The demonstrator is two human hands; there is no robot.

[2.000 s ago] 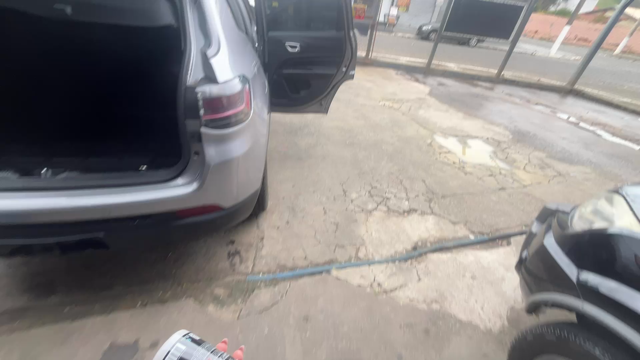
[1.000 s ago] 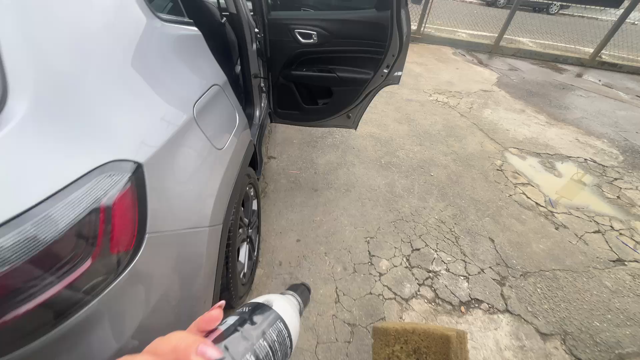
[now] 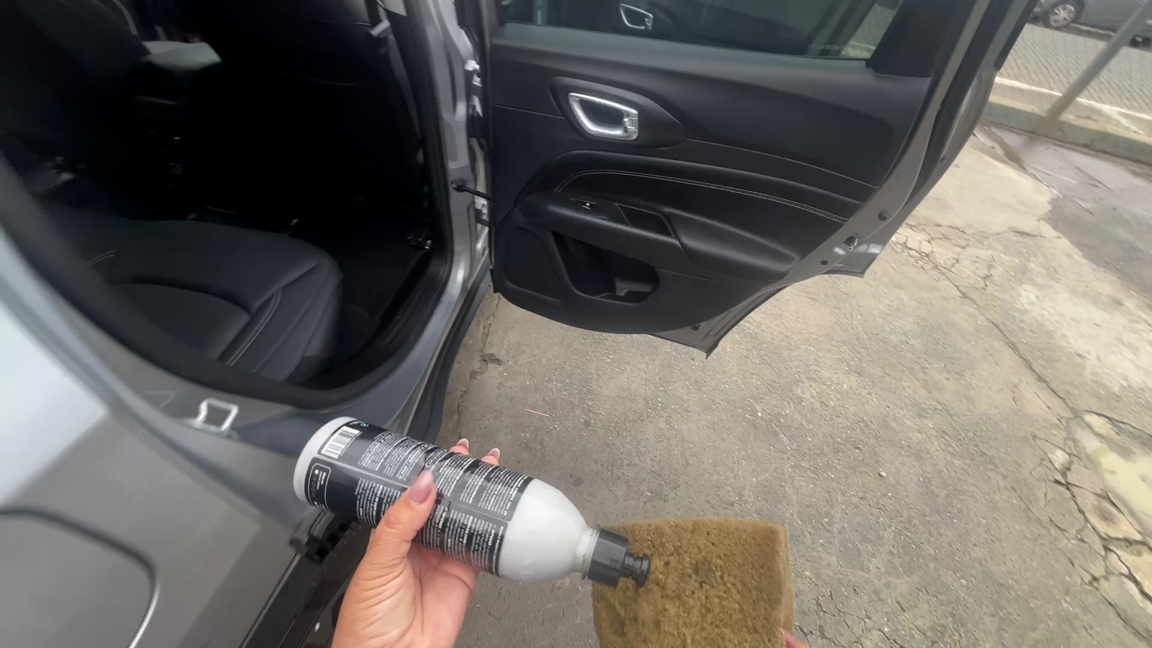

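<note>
My left hand (image 3: 414, 567) grips a white plastic bottle (image 3: 544, 531) with a black printed label, tilted on its side with its black cap pointing right. The cap's tip overlaps the upper left part of a brown sponge (image 3: 706, 585) in view; whether they touch I cannot tell. At the sponge's lower right edge, only a fingertip of my right hand (image 3: 792, 639) shows, against the sponge; the rest is out of frame. Beyond them stands the open rear door (image 3: 684, 207) of a silver car, its black inner panel facing me.
On the left are the car's rear side panel (image 3: 117, 486) and the door opening, with a black rear seat (image 3: 225, 297) inside. Cracked concrete ground (image 3: 855, 432) lies under the door, with a puddle (image 3: 1116, 468) at right. A wire fence (image 3: 1062, 81) runs behind.
The view has moved along the car to the open rear door. The bottle and my left hand now show more fully, and more of the sponge has come into view beside the cap.
</note>
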